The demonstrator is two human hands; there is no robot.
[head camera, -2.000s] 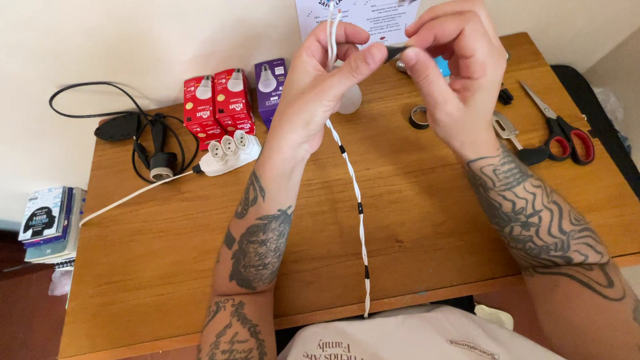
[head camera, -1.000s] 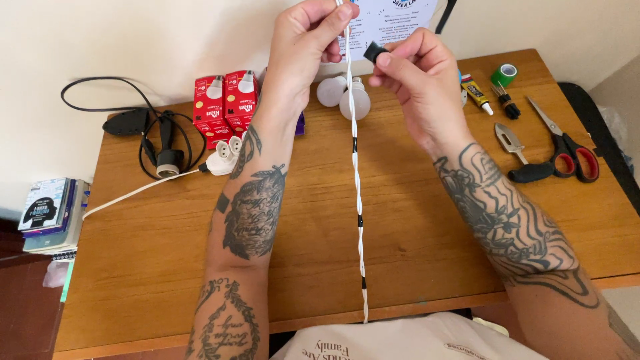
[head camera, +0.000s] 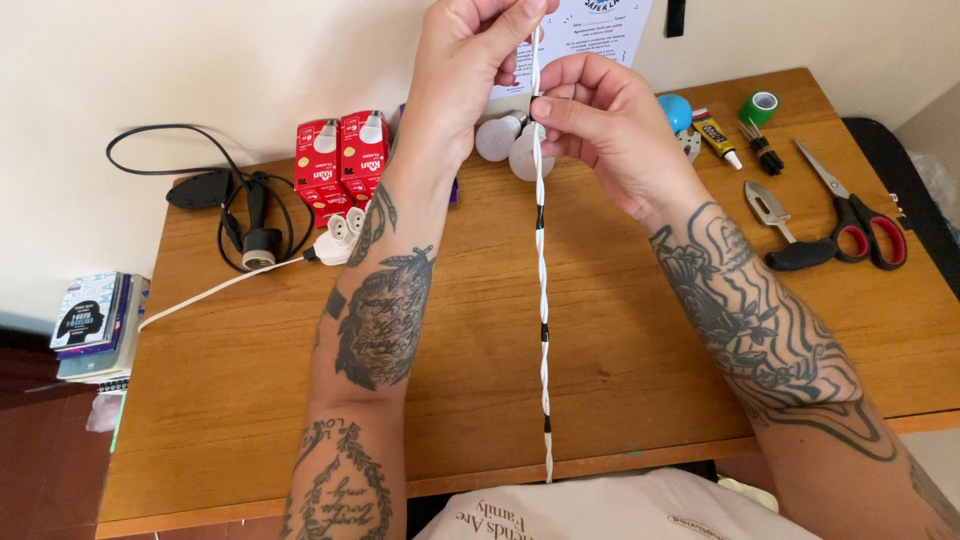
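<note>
A twisted white electrical cable, banded at intervals with black tape, hangs upright in front of me and runs down to my shirt. My left hand pinches it near the top of the view. Lower down, my right hand presses a small piece of black tape against the cable between thumb and fingers. Part of the tape is hidden by the fingertips. Behind the cable, two white light bulbs rest on the wooden desk, one partly covered by my right hand.
Red bulb boxes, a white power strip and a black cord with a socket lie left. At right are scissors, a small pointed tool, a glue tube, green tape and thin-shafted tools.
My right hand has brought the black tape from beside the cable onto it. Two seconds ago both hands were close together at the tape. My left hand still holds the cable.
</note>
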